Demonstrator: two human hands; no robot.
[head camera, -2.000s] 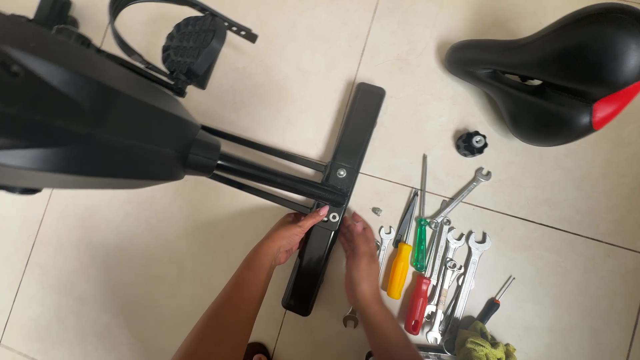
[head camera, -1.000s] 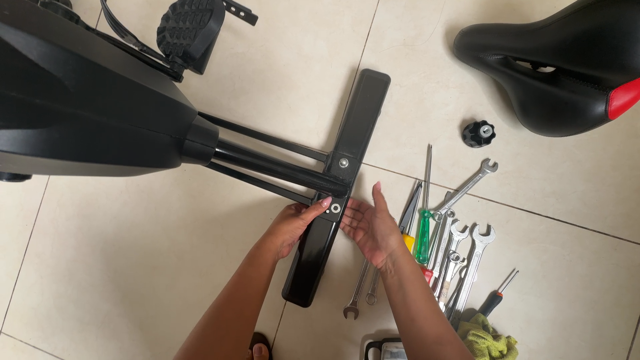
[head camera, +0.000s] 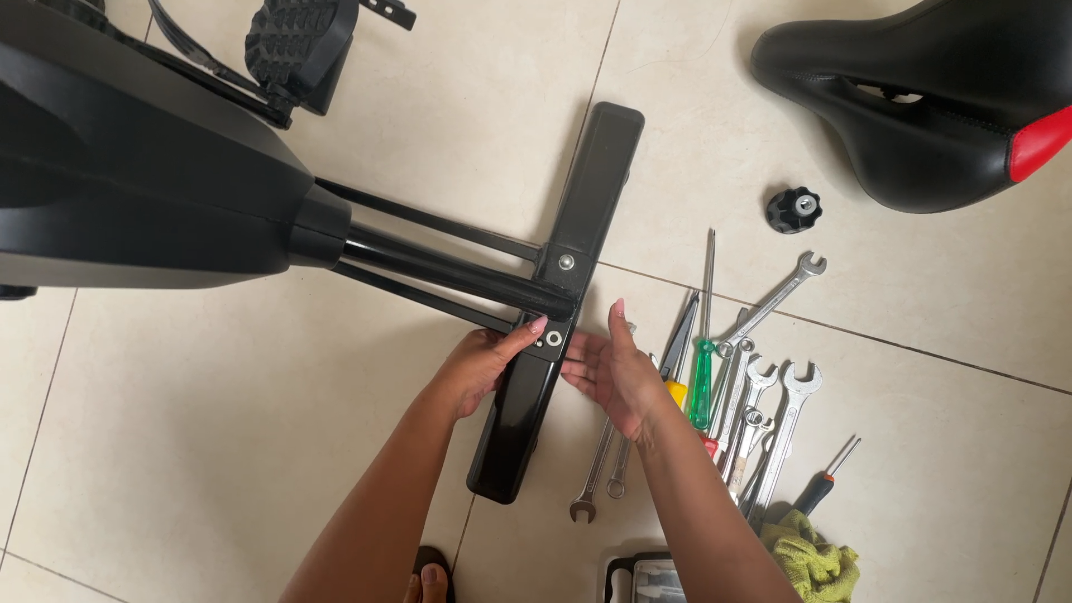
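A black stabilizer bar (head camera: 590, 184) of an exercise bike lies crosswise at the end of the black frame tube (head camera: 452, 268). One domed bolt head (head camera: 566, 262) shows on its bracket, and a washer (head camera: 554, 338) lies at the lower hole. My left hand (head camera: 477, 368) grips the bar's left side, its thumb on the bracket beside the washer, its other fingers hidden. At the bar's right edge is my right hand (head camera: 615, 373), palm turned up, thumb raised, fingertips partly out of sight by the edge. Nothing shows in its palm.
Several wrenches (head camera: 787, 427), a green-handled screwdriver (head camera: 703, 385) and a dark screwdriver (head camera: 816, 490) lie on the tiles at right. Beyond them are a black knob (head camera: 793, 209) and a bike saddle (head camera: 913, 126). A green cloth (head camera: 808, 557) and a case (head camera: 657, 578) are near the bottom. A pedal (head camera: 297, 50) is upper left.
My right hand has turned from beside the bar to palm up, with the thumb spread. My left hand has stayed on the bracket.
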